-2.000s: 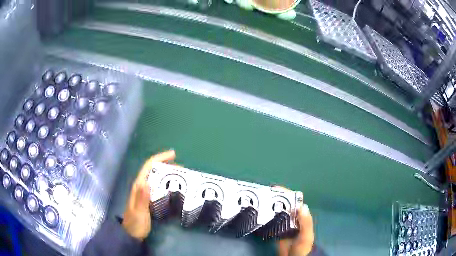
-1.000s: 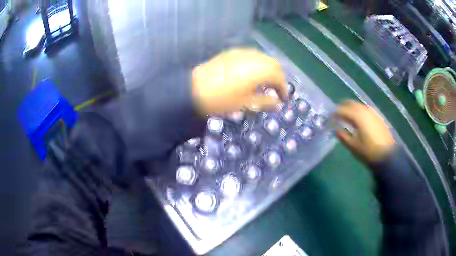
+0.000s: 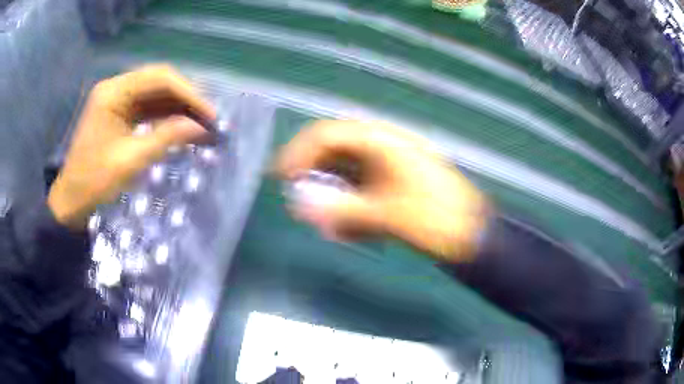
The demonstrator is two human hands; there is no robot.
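Observation:
The blister tray point(image 3: 247, 157) lies at the left with rows of shiny round inserts point(image 3: 142, 203) in its pockets. My left hand point(image 3: 135, 142) is over the tray's upper part, fingers curled; a dark spot shows at its fingertips, but blur hides whether it holds an insert. My right hand point(image 3: 390, 187) is above the green surface, right of the tray, with a pale shiny round insert point(image 3: 324, 187) between thumb and fingers. A mounting plate point(image 3: 330, 349), white with glare, lies at the bottom, partly cut off by the picture's edge.
Long silver rails point(image 3: 517, 169) cross the green surface point(image 3: 285, 277) beyond my hands. Clear trays point(image 3: 559, 37) stand at the upper right. Part of a fan point(image 3: 459, 4) shows at the top edge. A translucent block is at the far left.
The view has swung back from the left. My left hand has moved over the tray's upper part; my right hand has left the tray's far edge and now holds a shiny insert over the green surface.

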